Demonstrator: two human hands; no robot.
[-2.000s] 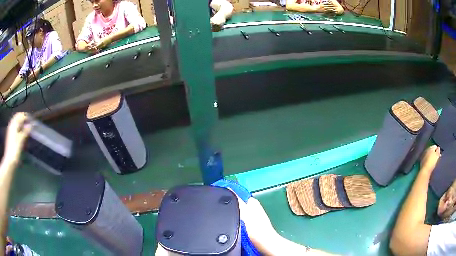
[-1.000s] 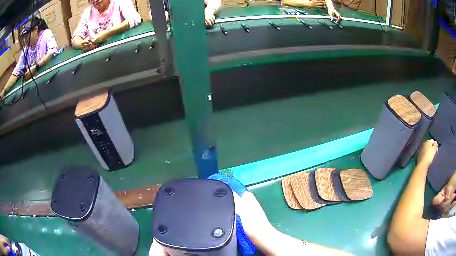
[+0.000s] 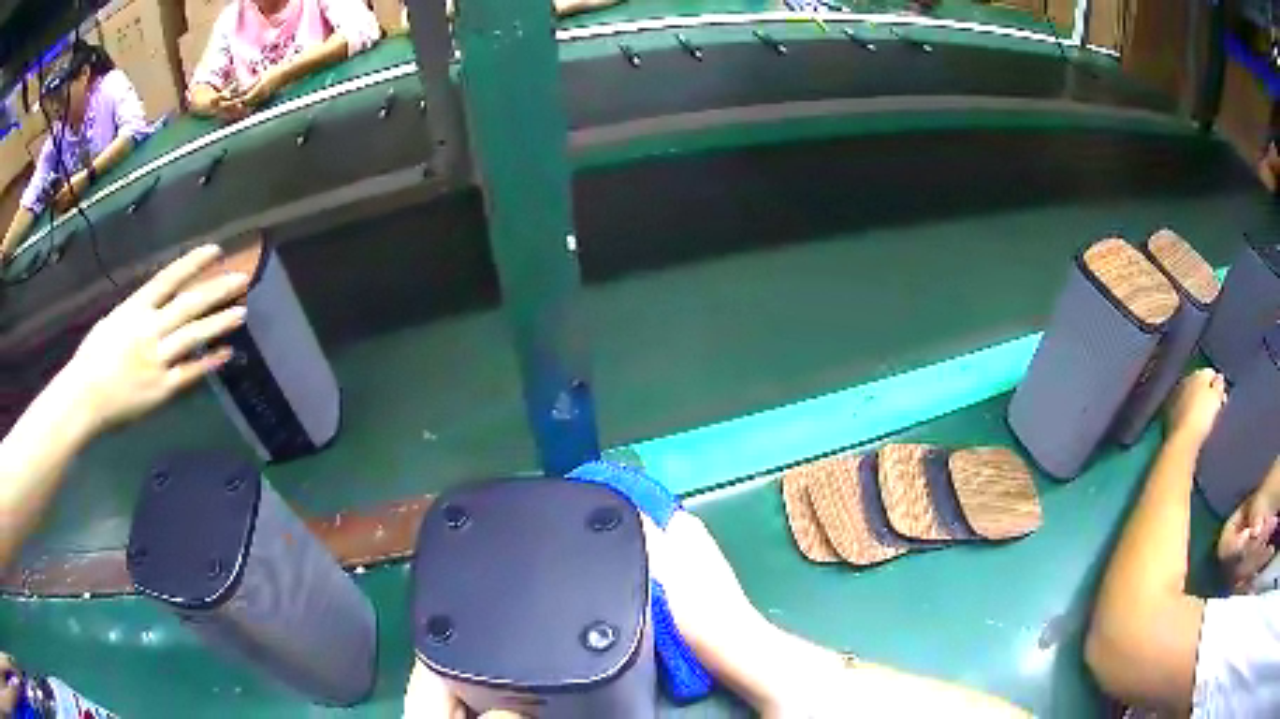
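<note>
A dark grey speaker (image 3: 534, 583) stands upside down in front of me, its black base with four round spots facing up. My right hand (image 3: 709, 597) holds a bright blue cloth (image 3: 681, 653) against the speaker's right side; its fingers are mostly hidden behind the speaker and cloth. My left hand (image 3: 428, 695) is at the speaker's lower left, cut off by the bottom edge, with a little of its fingers showing on the near side.
Another upside-down speaker (image 3: 302, 604) stands at left. Another person's hand (image 3: 148, 344) is at an upright speaker (image 3: 298, 358) on the belt. Overlapping wood-grain panels (image 3: 994, 495) lie at right, near upright speakers (image 3: 1081, 372) and a person's arm (image 3: 1151, 562). A green post (image 3: 527, 253) rises ahead.
The other person's hand left with a speaker, then came back in at left to the upright speaker. My hands stay on the same speaker and cloth. The view has shifted slightly.
</note>
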